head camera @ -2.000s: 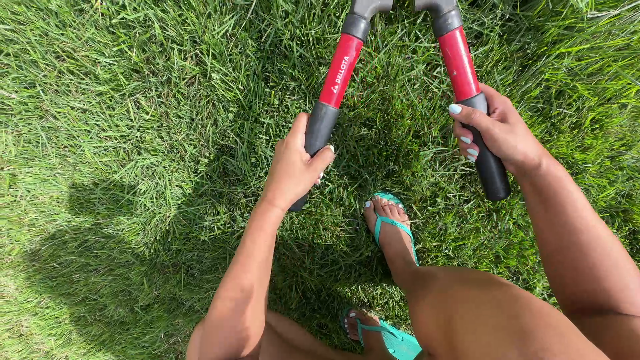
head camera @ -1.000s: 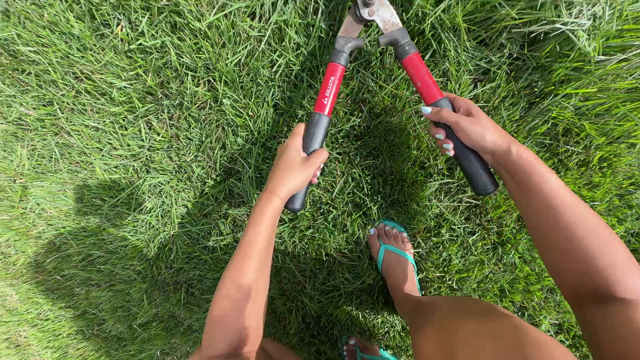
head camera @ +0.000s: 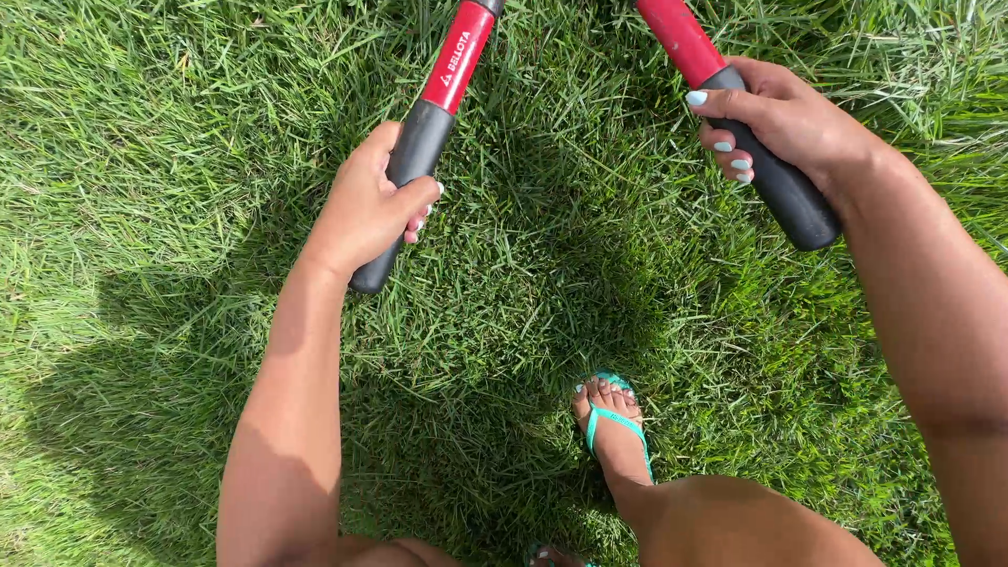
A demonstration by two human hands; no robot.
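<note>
My left hand (head camera: 370, 201) is closed around the black grip of the left handle (head camera: 459, 59) of the Bellota hedge shears, red above the grip. Around the black grip of the right handle (head camera: 683, 39) my right hand (head camera: 787, 126) is wrapped, its thumb lying over the top of the grip. The two handles stand wide apart at the top of the head view and lean in different directions. The blades and the pivot are out of frame, so how far the blades are spread cannot be seen directly.
Grass (head camera: 504, 307) covers the ground, with longer blades at the upper right. My foot in a turquoise flip-flop (head camera: 618, 417) stands below and between the hands; part of the other foot (head camera: 555, 556) shows at the bottom edge. Shadows fall across the lawn.
The handles have spread farther apart than a second ago. The shears have moved up in the view, and the blades and pivot seen then are now out of frame. Both hands keep their grip.
</note>
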